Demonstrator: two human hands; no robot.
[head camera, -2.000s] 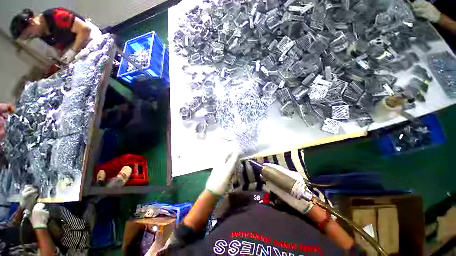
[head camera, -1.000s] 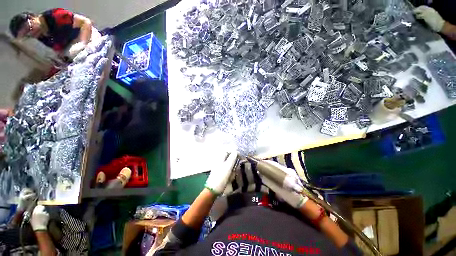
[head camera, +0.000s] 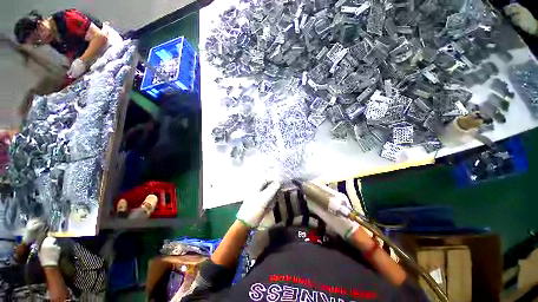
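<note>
My left hand (head camera: 259, 203), in a white glove, is at the table's front edge with its fingers together near the tool tip; whether it holds a small part is too blurred to tell. My right hand (head camera: 335, 213), also white-gloved, grips a silver cylindrical air tool (head camera: 321, 194) with its dark tip pointing left towards my left hand. A yellowish-brown hose (head camera: 407, 261) runs from the tool's rear to the lower right. A heap of grey metal parts (head camera: 354, 71) covers the white-topped table (head camera: 227, 186). A patch of fine bright pieces (head camera: 283, 127) lies nearest me.
A tan round object (head camera: 469, 121) and a speckled patch (head camera: 526, 85) lie at the table's right. Blue crates (head camera: 170, 65), a red crate (head camera: 167, 200) and a cardboard box (head camera: 484, 265) surround it. A person (head camera: 71, 38) works at the left table; another's gloved hand (head camera: 520, 17) shows top right.
My right hand and the tool have shifted slightly, with the tip staying near my left hand. The gloved hand at top right has moved right. The person at upper left has moved their arm.
</note>
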